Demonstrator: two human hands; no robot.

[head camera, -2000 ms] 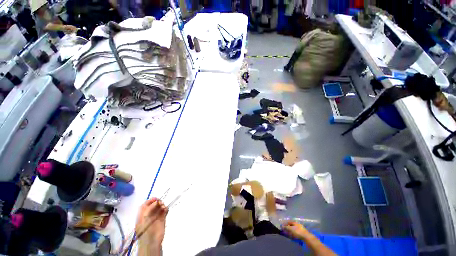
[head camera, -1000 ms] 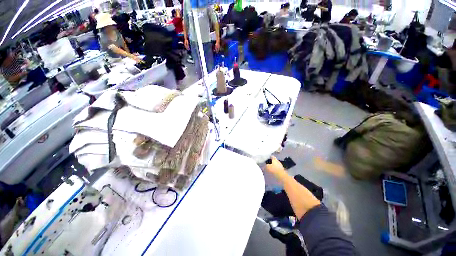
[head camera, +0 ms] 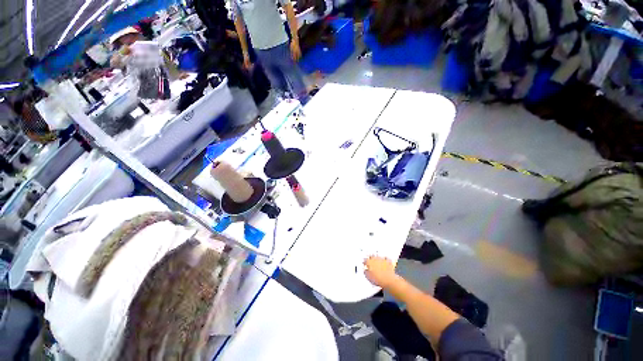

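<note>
My right hand (head camera: pixel 379 270) is at the near right part of the white table (head camera: pixel 331 243), fingers bent close to or on its top. Whether it holds anything cannot be told. My left hand is not in view. A thick folded bundle of cut pieces (head camera: pixel 173 307), speckled brown with white backing, lies at the lower left, cut off by the bottom edge. A dark blue cloth item with black cord (head camera: pixel 402 173) lies at the right of the white table.
Thread cones, one tan (head camera: pixel 231 182) and one dark (head camera: pixel 276 151), stand at the table's left. A green sack (head camera: pixel 592 225) and black scraps (head camera: pixel 462 300) are on the floor at right. A person (head camera: pixel 268 35) stands at the back. Blue crates (head camera: pixel 331 46) are behind.
The view has moved forward towards the far white table. My right hand has moved from above the floor scraps onto or over that table. My left hand, seen two seconds ago, is out of view.
</note>
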